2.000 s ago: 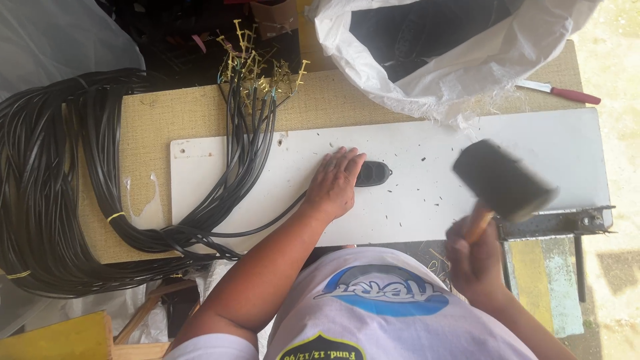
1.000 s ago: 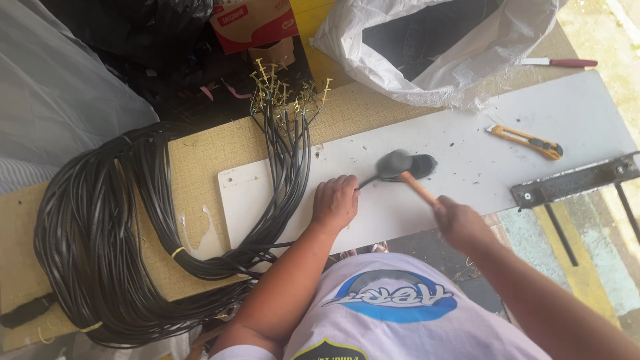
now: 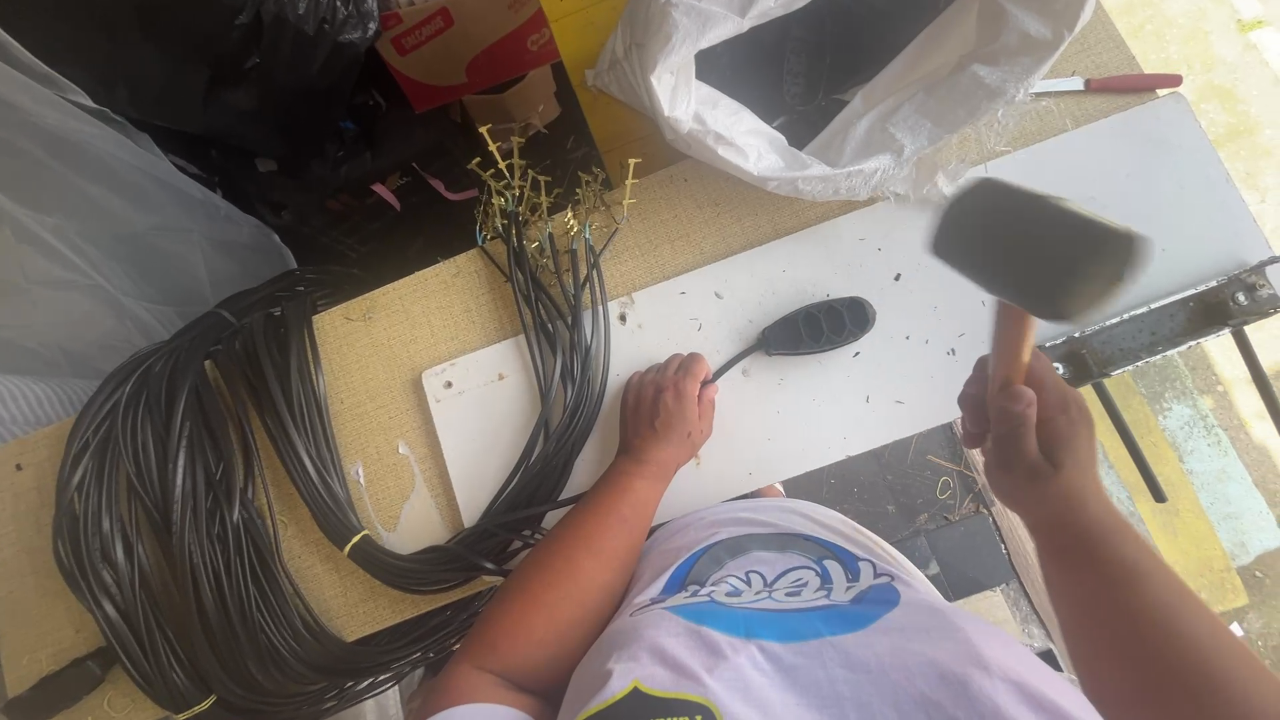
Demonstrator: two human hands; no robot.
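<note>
My left hand (image 3: 667,412) is closed around a black cable (image 3: 735,362) on the white board (image 3: 850,420). That cable runs into a black oval socket block (image 3: 819,326), which lies on the board with three round recesses facing up. Right of the block, my right hand (image 3: 1030,430) grips the wooden handle of a black-headed mallet (image 3: 1038,250); its head is raised and slightly blurred. To the left, a large coil of black cables (image 3: 190,480) is bound with thin yellow ties. Its cable ends carry brass-coloured metal contacts (image 3: 550,200) beyond the board's far edge.
A white woven sack (image 3: 660,90) with dark contents stands at the back. Near it lies a red-handled knife (image 3: 1130,83). A metal bracket (image 3: 1160,325) sits at the board's right edge. Behind the bench are a red cardboard box (image 3: 465,50) and dark plastic bags. Small black scraps dot the board.
The mallet has risen off the socket block, where its head was one second ago. The yellow utility knife seen then on the board's right no longer shows. My left hand still holds the cable.
</note>
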